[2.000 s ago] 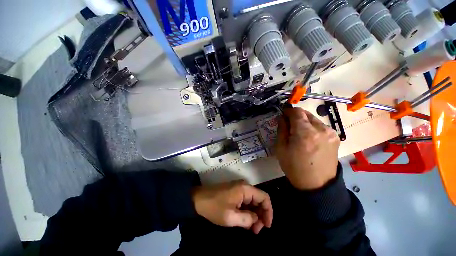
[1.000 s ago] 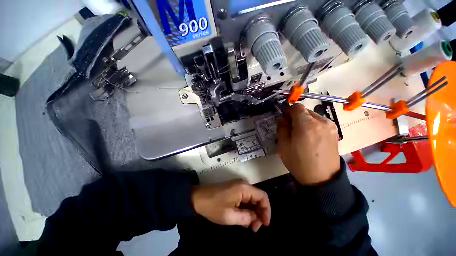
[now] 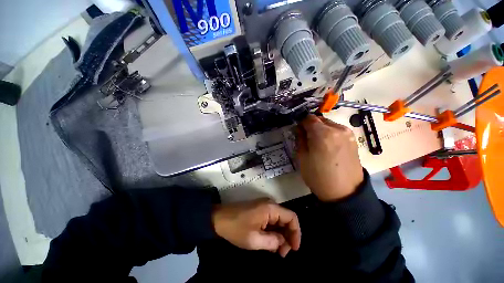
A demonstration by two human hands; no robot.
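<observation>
The blue-and-white overlock machine [image 3: 210,22] stands in front of me, its dark looper area [image 3: 268,122] open at the front. The looper cover [image 3: 276,159] with white diagram labels lies folded down. My right hand [image 3: 329,155] is at the right end of the looper area, thumb and fingertips pinched together; what is between them is too small and hidden to tell. My left hand [image 3: 258,226] hangs with loosely curled fingers in front of the table edge and holds nothing visible.
Grey fabric [image 3: 61,138] lies left of the cloth plate [image 3: 177,138], with a metal attachment [image 3: 127,85] on it. Tension dials [image 3: 298,47] line the head. A guide rod [image 3: 414,115] with orange clips crosses the right side. An orange disc [image 3: 491,149] and red stool [image 3: 442,174] are at right.
My right hand has moved a little left along the looper area and now covers more of the looper cover. My left hand has hardly moved.
</observation>
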